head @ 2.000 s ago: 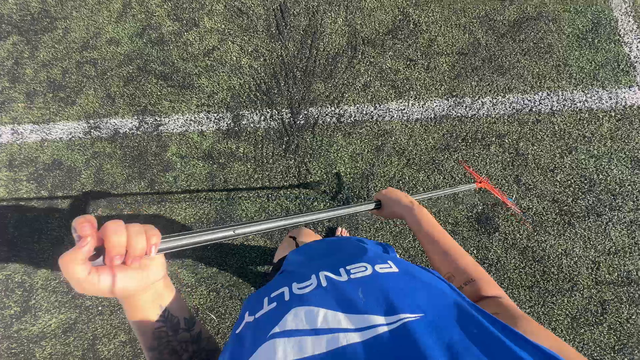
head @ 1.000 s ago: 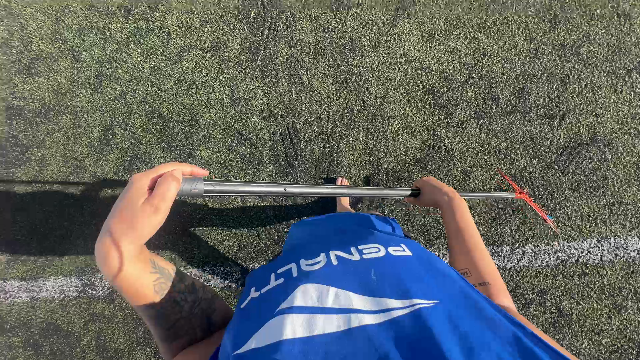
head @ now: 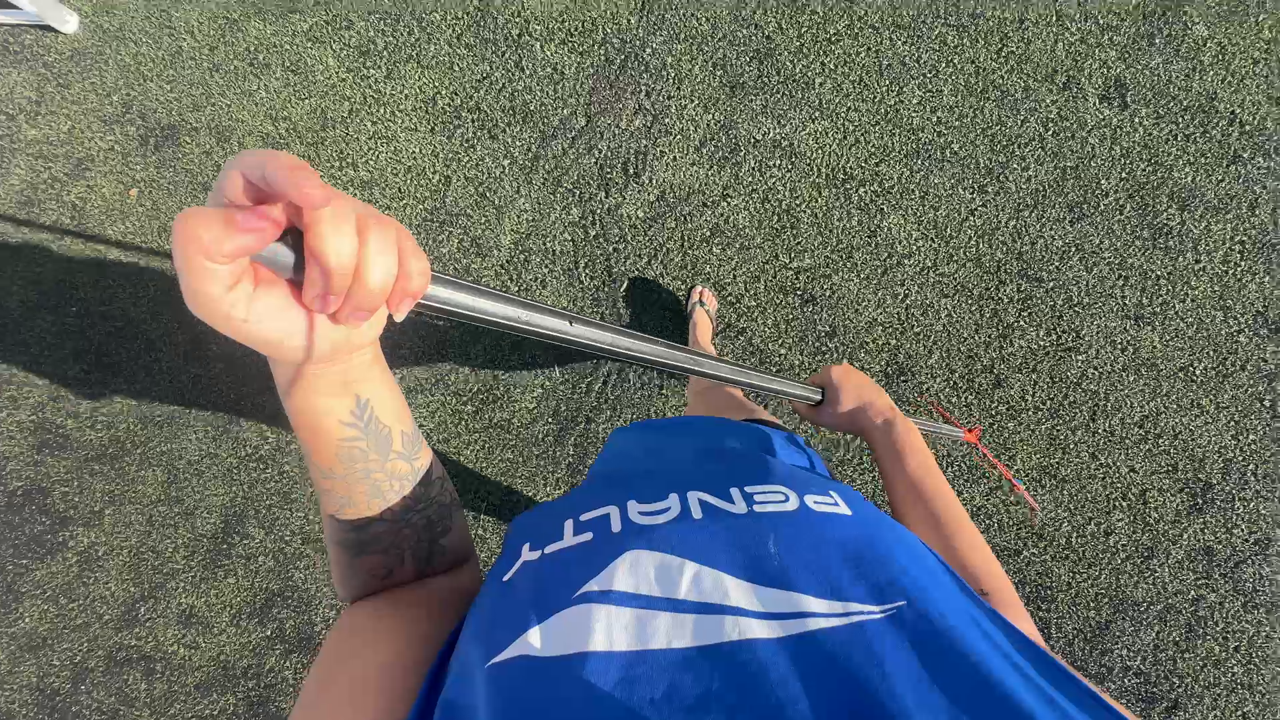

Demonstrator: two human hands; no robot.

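My left hand (head: 310, 250) is closed around the upper end of a long metal pole (head: 610, 340), palm side and curled fingers facing the camera. Farther down the pole, beside the blue shirt (head: 740, 640), my right hand (head: 850, 398) grips it near a dark-edged joint where a thinner section begins. That section runs behind the right hand and forearm to a thin red-orange crosspiece (head: 972, 434) at the far end. What kind of tool head this is cannot be told. The pole slants down from left to right across the front of the body.
Artificial turf (head: 1000, 200) spreads all around. A foot in a flip-flop (head: 703, 308) stands on it just beyond the pole. A white tubular piece (head: 45, 15) shows at the top left corner. The body's shadow (head: 110, 320) falls to the left.
The pole was nearly level one second ago and now slopes down to the right. Both hands have kept hold of it. The white turf line has left the view.
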